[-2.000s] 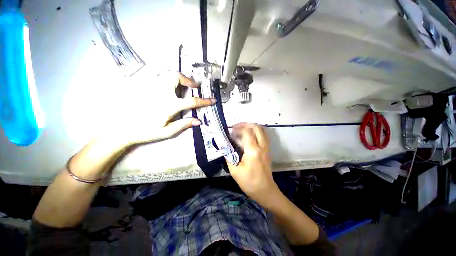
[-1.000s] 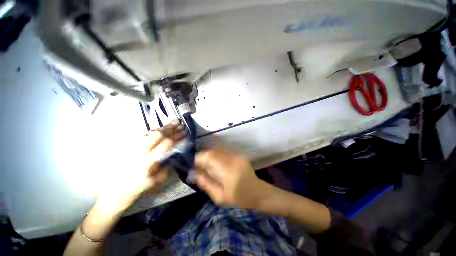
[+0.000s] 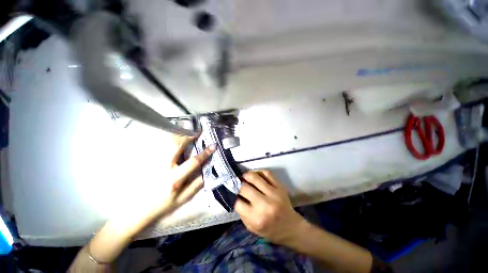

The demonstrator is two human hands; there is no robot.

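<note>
A curved white-grey trim strip [image 3: 213, 161] with dark marks lies on a dark fabric panel [image 3: 223, 198] at the needle area of the sewing machine [image 3: 299, 48]. My left hand [image 3: 184, 173] is beside the strip with fingertips pressed on its left part, just below the machine head. My right hand [image 3: 265, 205] holds the near right end of the strip and panel between thumb and fingers. A knurled metal fitting [image 3: 231, 142] is just right of the strip. The needle is hidden by the head.
Red-handled scissors [image 3: 424, 136] lie at the right of the table [image 3: 332, 178]. A small dark mark [image 3: 347, 102] is on the machine bed. A dark seam runs across the table toward the scissors. Dark scraps and a blue crate [image 3: 409, 249] are below the front edge.
The view has shifted and tilted. A second ago the piece was bunched and blurred between both hands; now it lies flatter by the foot, strip facing up, with my left fingers spread along it.
</note>
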